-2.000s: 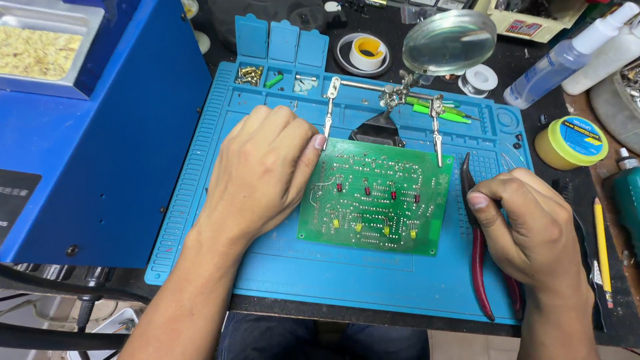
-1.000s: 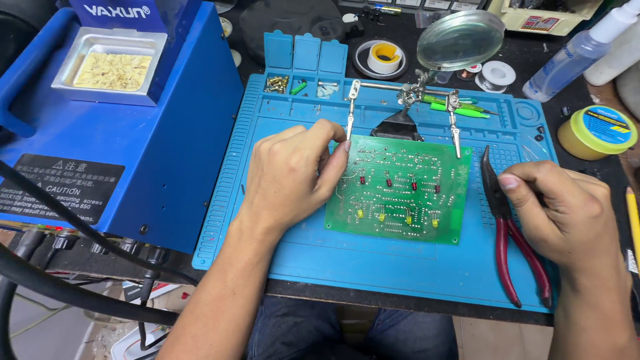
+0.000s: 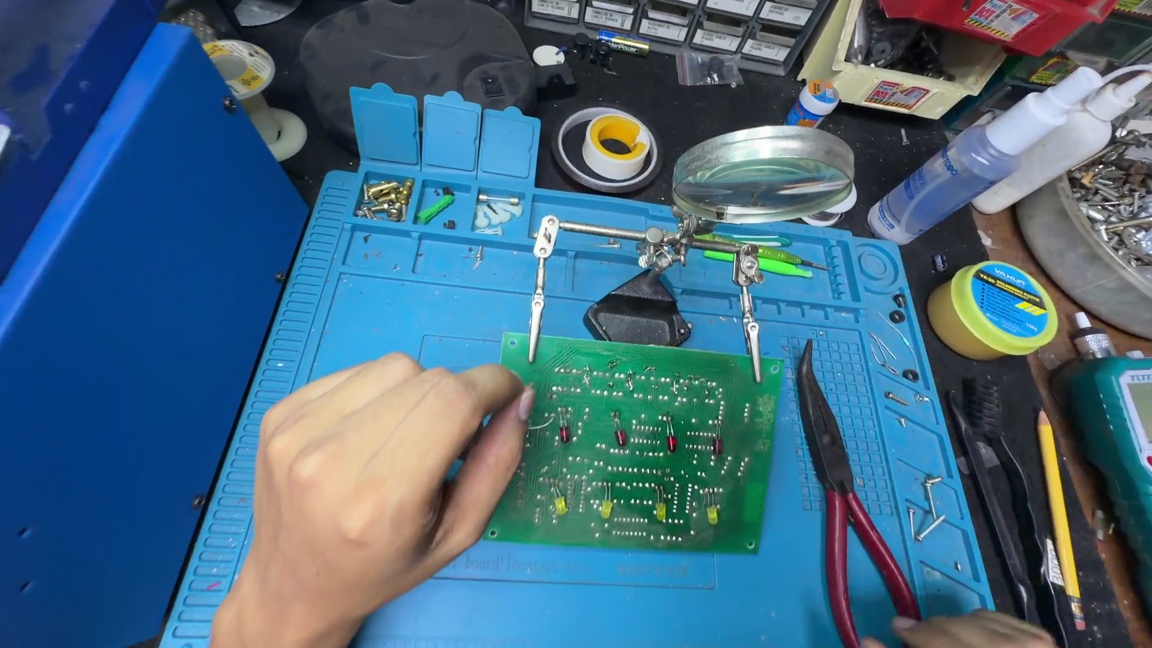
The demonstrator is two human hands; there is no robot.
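Note:
A green circuit board (image 3: 639, 450) with red and yellow LEDs is clipped along its top edge by the alligator clips of a helping-hands stand (image 3: 661, 243). My left hand (image 3: 387, 468) pinches the board's left edge between thumb and index finger. Bent-nose pliers (image 3: 832, 468) with dark red handles lie on the blue silicone mat (image 3: 396, 315), right of the board, jaws pointing away from me. My right hand (image 3: 967, 630) is mostly cut off at the bottom edge, its fingertips by the pliers' right handle; whether they touch it is unclear.
A magnifying lens (image 3: 763, 175) rises behind the stand. At the left stands a blue machine housing (image 3: 135, 342). To the right are a solder paste tub (image 3: 994, 310), a black brush (image 3: 990, 468), a yellow pencil (image 3: 1060, 517) and a green meter (image 3: 1111, 432). Small screws lie in the mat's right compartments.
My right hand has moved down from beside the pliers' jaws to the bottom edge of the view. My left hand stays at the board's left edge. The view has shifted.

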